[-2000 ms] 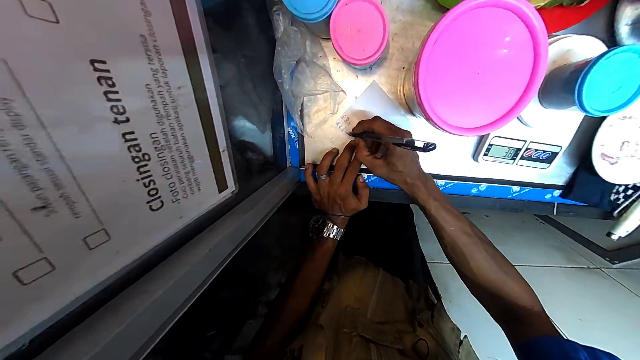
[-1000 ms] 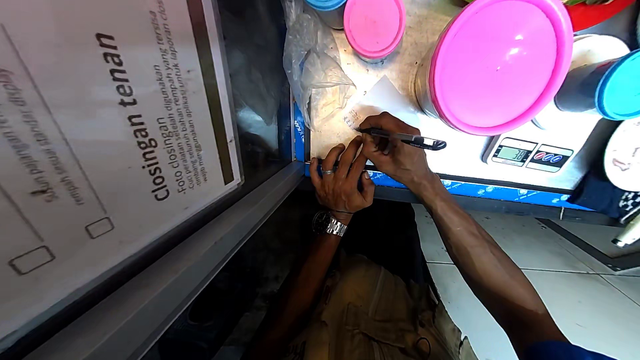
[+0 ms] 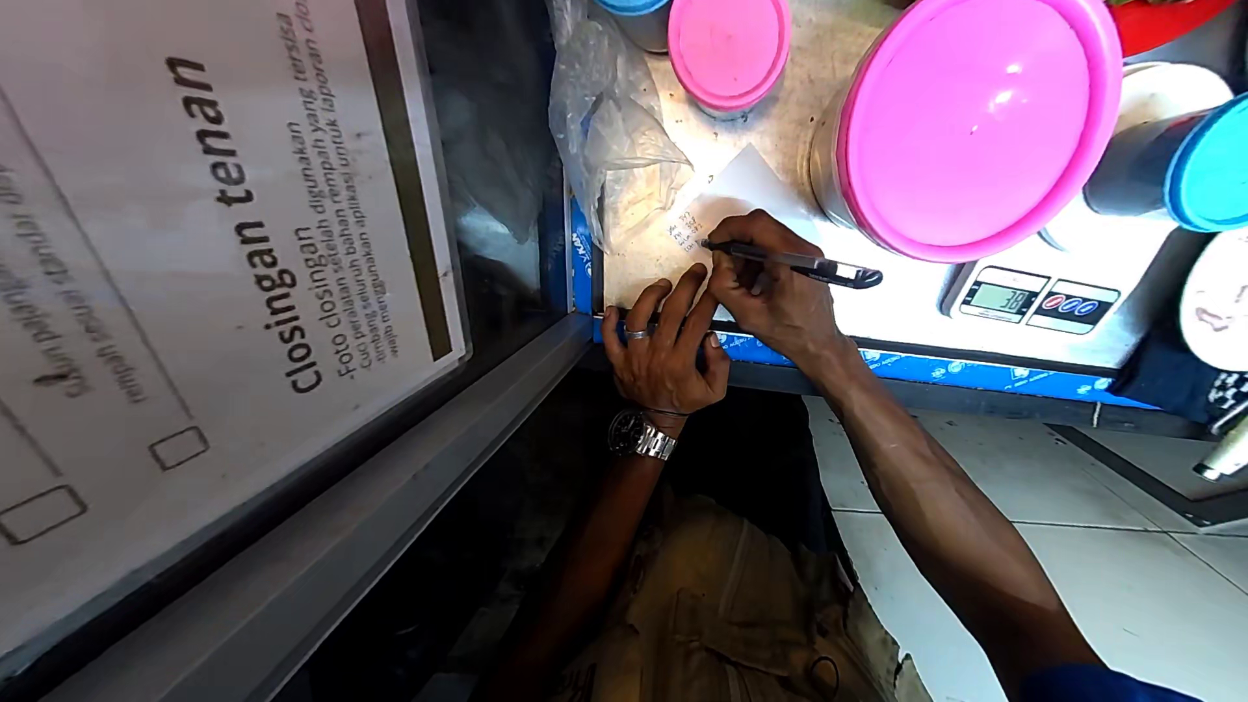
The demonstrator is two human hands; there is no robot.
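Note:
My right hand (image 3: 770,292) grips a black pen (image 3: 804,263), its tip down at small handwriting near the counter's front left corner. Just left of it, my left hand (image 3: 668,341) rests at the counter's edge with fingers spread and holds nothing. It wears a ring, and a metal-band watch (image 3: 643,436) sits on the wrist. A white sheet of paper (image 3: 756,190) lies beyond the right hand, partly covered by it. Whether the handwriting is on this sheet or on the surface beneath, I cannot tell.
A crumpled clear plastic bag (image 3: 619,127) lies left. Behind stand a small pink-lidded tub (image 3: 729,49) and a large pink-lidded one (image 3: 980,127). A digital scale (image 3: 1033,297) and a blue-lidded container (image 3: 1214,161) are at right. A printed sheet (image 3: 224,244) hangs beside the framed edge at left.
My right hand still holds the pen over the same corner, and my left hand stays beside it. Otherwise only the view has shifted slightly.

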